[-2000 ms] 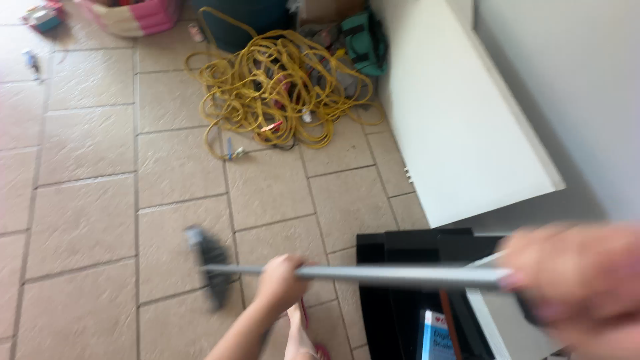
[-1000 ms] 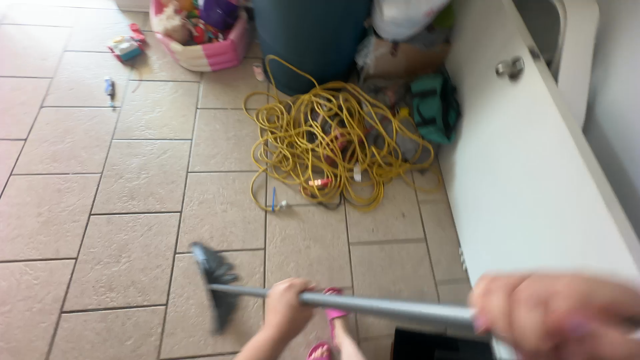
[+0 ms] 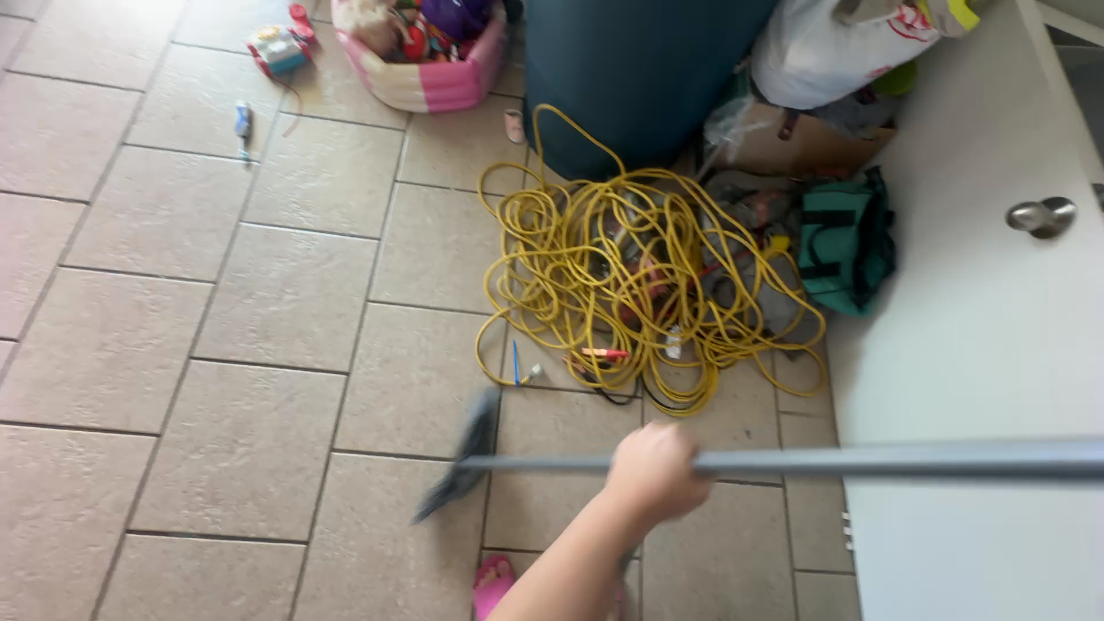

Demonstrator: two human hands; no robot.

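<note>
My left hand (image 3: pixel 660 470) is closed around the grey pole of a long-handled broom (image 3: pixel 776 463), which lies almost level across the view. Its dark grey head (image 3: pixel 470 457), blurred, is at the tile floor left of my hand. The pole's upper end runs out of view at the right, and my right hand is out of view. Above the broom is a tangled yellow extension cord (image 3: pixel 604 259). A blue strip (image 3: pixel 517 362) and a red-handled item (image 3: pixel 604 353) lie by its lower edge.
A dark blue bin (image 3: pixel 638 78) stands behind the cord, beside a pink toy basket (image 3: pixel 448 82). A toy (image 3: pixel 280 50) and a small blue-and-white item (image 3: pixel 243 129) lie at upper left. A green bag (image 3: pixel 837 246), cardboard box (image 3: pixel 776 142) and white door (image 3: pixel 966 345) are at right.
My right hand, on the pole's upper part in both earlier frames, has gone out of view. My left hand still grips the pole. The broom head has moved closer to the cord.
</note>
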